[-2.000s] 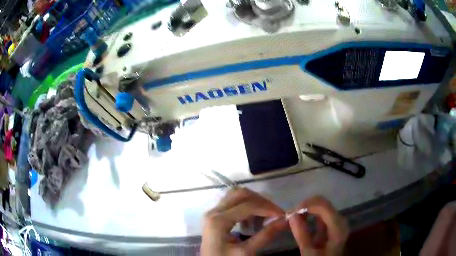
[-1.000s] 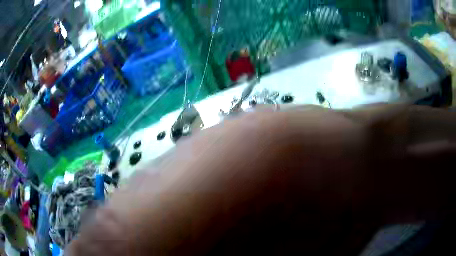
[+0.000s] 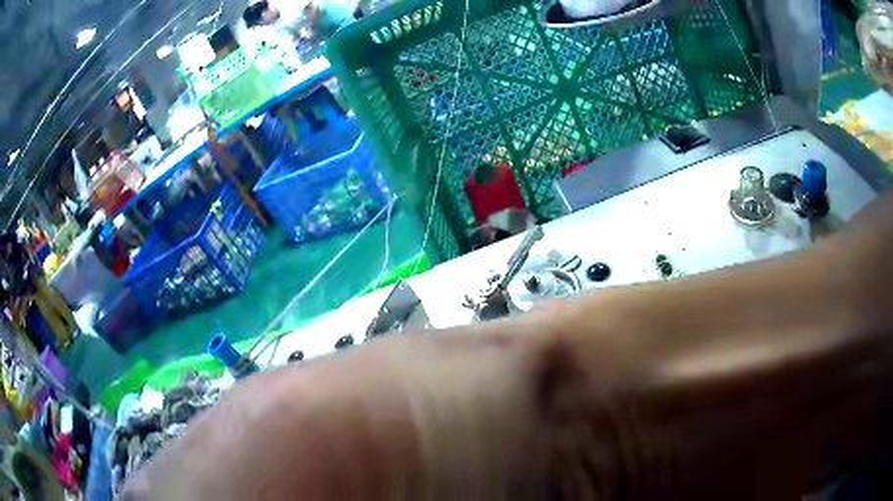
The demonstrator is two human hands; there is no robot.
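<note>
A large blurred hand and wrist, which looks like my right hand (image 3: pixel 392 421), fills the lower part of the view very close to the camera. It comes in from the right edge. Its fingers cannot be made out, so whether it holds anything cannot be told. My left hand is not in view. Behind it shows the top of the white sewing machine (image 3: pixel 636 225), with its thread fittings. Crumpled grey fabric pieces (image 3: pixel 176 416) are heaped at the lower left, partly covered by the hand. The table front and the machine bed are hidden.
A large green plastic crate (image 3: pixel 568 93) stands behind the machine. A blue basket (image 3: pixel 201 254) and a blue crate (image 3: pixel 328 181) stand on the green floor at left. Threads run up from the machine. A bright green edge (image 3: pixel 147 377) lies behind the grey heap.
Two seconds ago both hands pinched a small white thing over the table's front edge. The view has since tilted up, and one hand has come close to the camera. The left hand has left the view.
</note>
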